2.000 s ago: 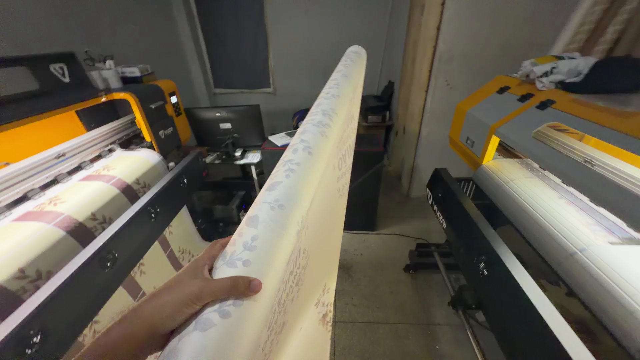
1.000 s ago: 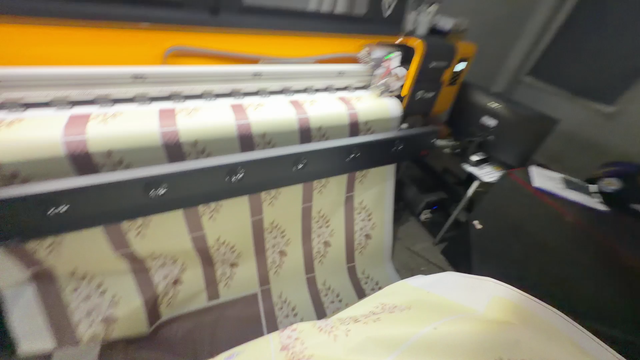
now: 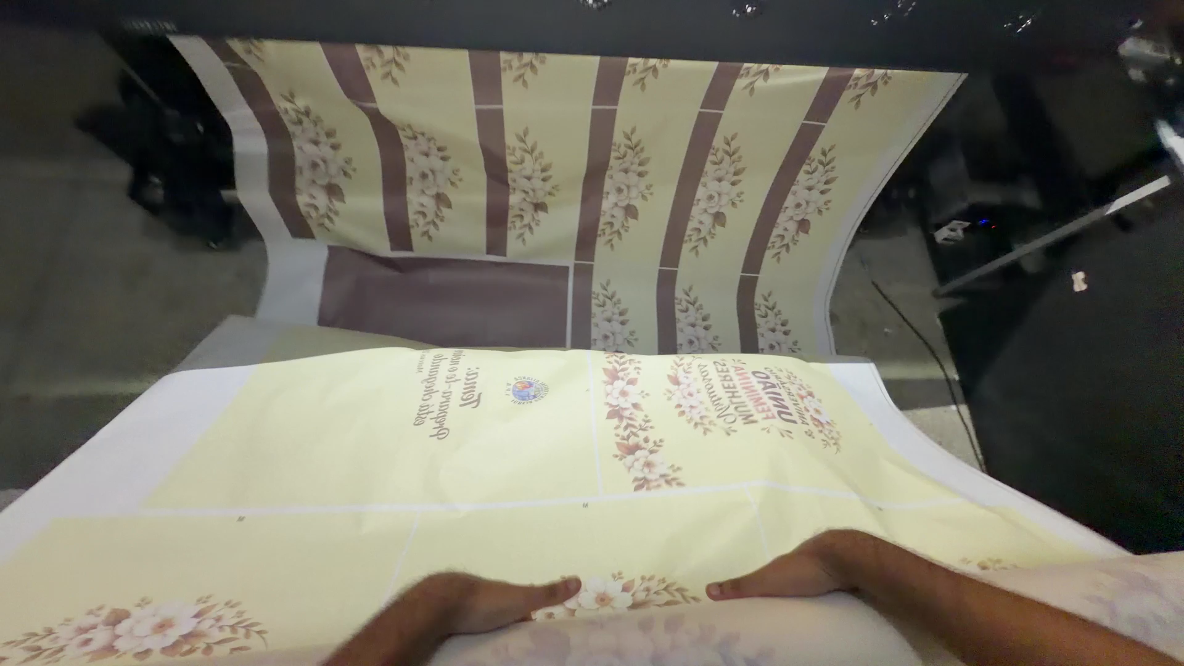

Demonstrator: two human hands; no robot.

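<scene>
A wide printed sheet [image 3: 370, 435], pale yellow with flower prints and upside-down lettering, hangs from the dark bar of a large-format printer [image 3: 518, 28] and comes toward me. Its far part [image 3: 555, 185] bears brown stripes and flowers; the near part passes over a rolled or folded edge [image 3: 647, 638] at the bottom of the view. My left hand [image 3: 490, 599] rests on that roll, thumb pointing right, with its fingers out of sight behind the material. My right hand [image 3: 786, 573] grips the same roll to the right, thumb pointing left. A flower print lies between the two thumbs.
At right stands a black panel or desk side [image 3: 1091, 370] with a metal leg [image 3: 1045, 240] beside it. A cable [image 3: 925, 351] runs over the grey floor [image 3: 111, 305]. Dark printer stand parts [image 3: 176, 157] are at the left, below the bar.
The view has turned left and down from between two printers to the hanging sheet. The roll, earlier pointing away from me, now lies across in front. Both hands now show on it.
</scene>
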